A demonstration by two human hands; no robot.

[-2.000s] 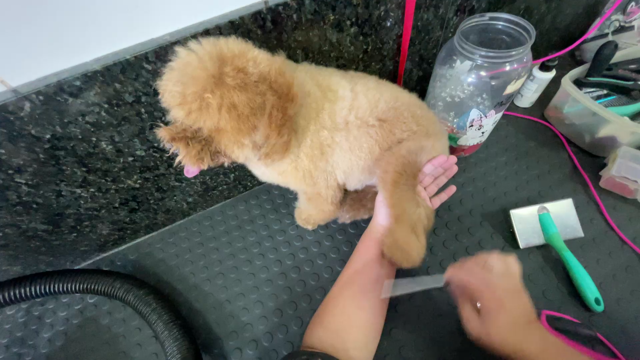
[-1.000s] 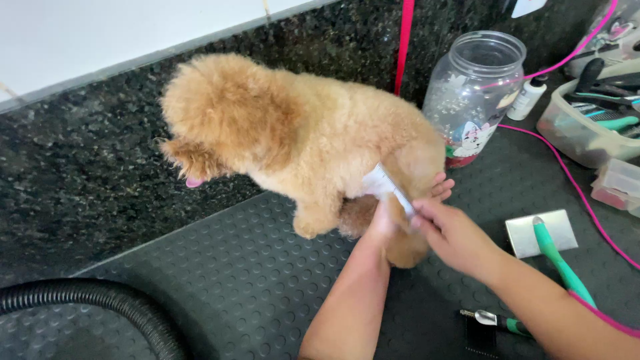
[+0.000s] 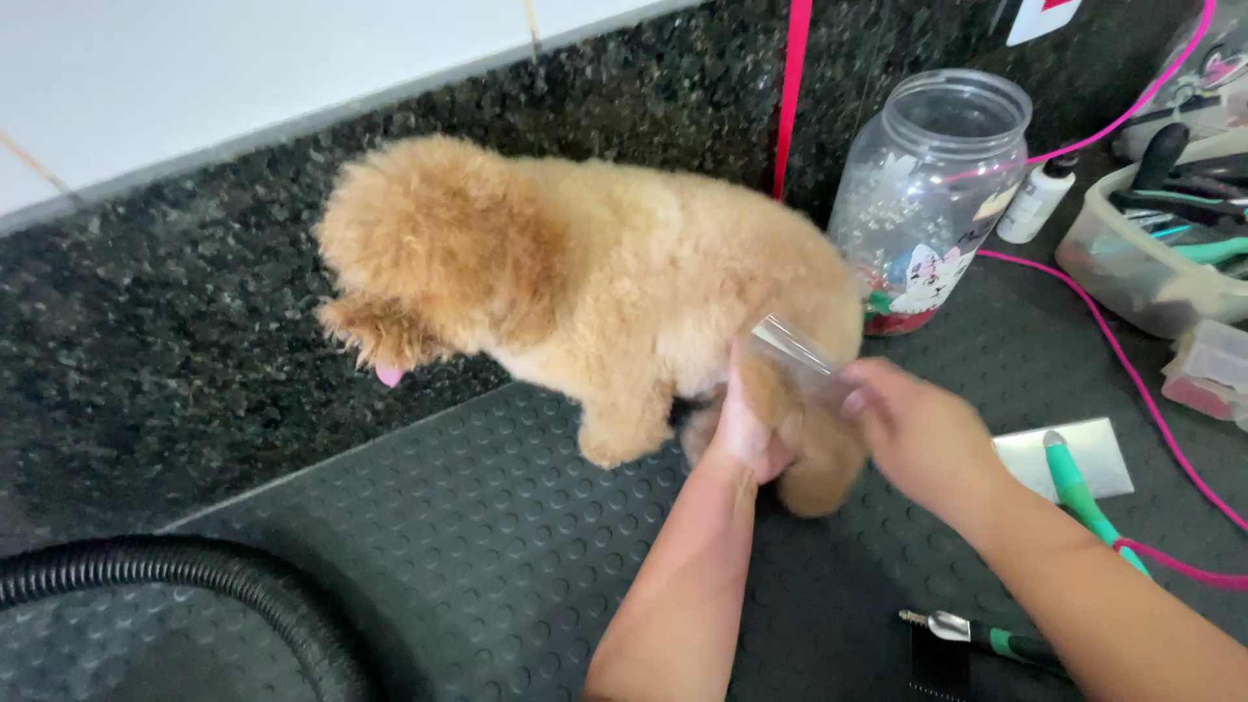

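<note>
A curly apricot poodle-type dog [image 3: 682,234] stands side-on against the dark stone wall panel, head at the left, tongue tip showing. My left hand [image 3: 756,429] is cupped around a hind leg, its fingers partly hidden by fur. In my right hand [image 3: 907,419] is a comb [image 3: 795,351], blurred by motion, lying against the fur of the same hind leg just above my left hand. To the right of my right hand, a slicker brush with a green handle [image 3: 1072,483] lies on the black studded rubber mat [image 3: 487,546].
A clear plastic jar [image 3: 936,185] stands behind the dog's rump, beside a small white bottle [image 3: 1038,200]. A tub of tools [image 3: 1150,283] is at the right, with a pink cord [image 3: 1107,322] nearby. A black ribbed hose [image 3: 224,570] curves across the lower left; a green-and-black tool [image 3: 975,632] lies at lower right.
My right hand has come up from the mat side to the hind leg with the comb. My left hand, earlier spread open behind the leg, is now lower and closed around it.
</note>
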